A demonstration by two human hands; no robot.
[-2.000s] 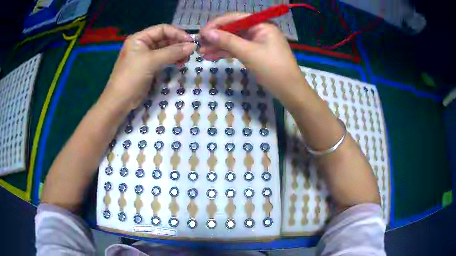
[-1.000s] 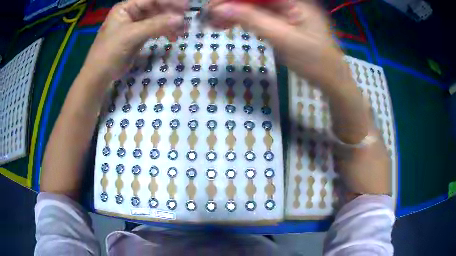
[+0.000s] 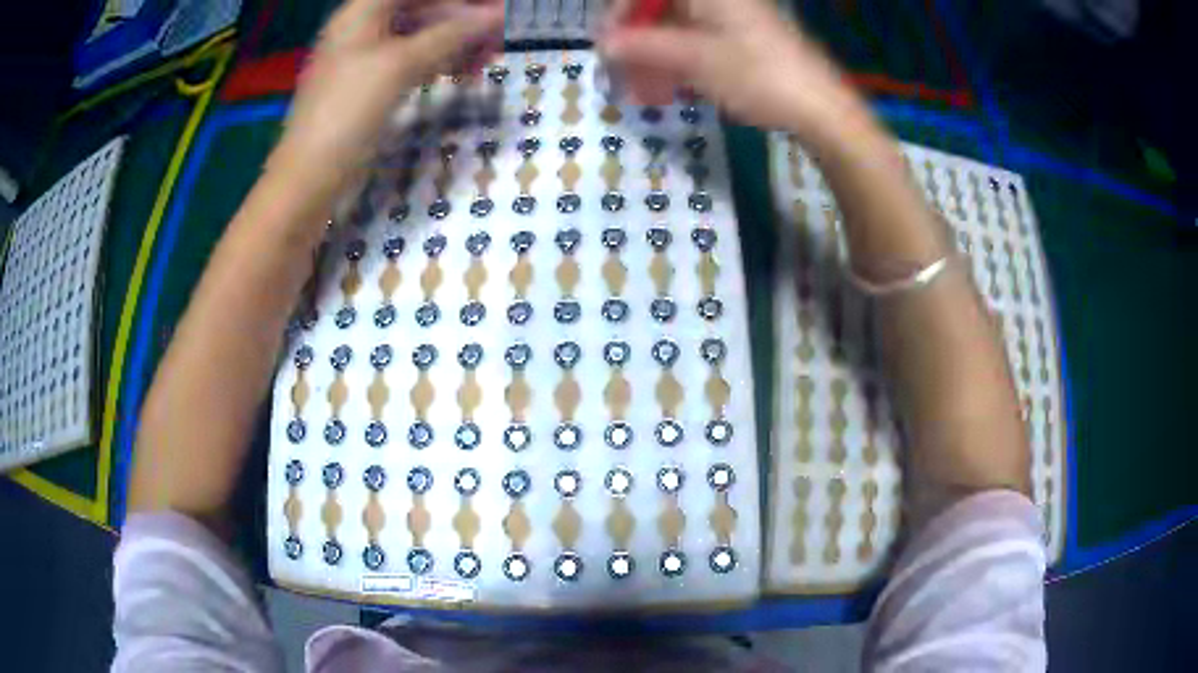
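The main white tray (image 3: 519,394) lies in front of me with rows of small dark round parts (image 3: 566,433), silvery-rimmed with pale centres, at the ends of tan slots. My left hand (image 3: 407,53) is over the tray's far left part, blurred and cut off by the top edge; whether it holds a part cannot be seen. My right hand (image 3: 709,59) is over the far right part, also blurred, its fingers around a red probe (image 3: 644,13) that shows only as a small piece. The hands are apart.
A right-hand tray (image 3: 841,394) with mostly bare tan slots lies partly under my right forearm. A left-hand tray (image 3: 59,302) lies beyond yellow tape (image 3: 138,342). A far tray (image 3: 549,19) shows between my hands. A blue object (image 3: 145,40) is at upper left.
My hands were close together at the fingertips and have moved apart and up towards the top edge. Less of the red probe shows. The view has shifted slightly.
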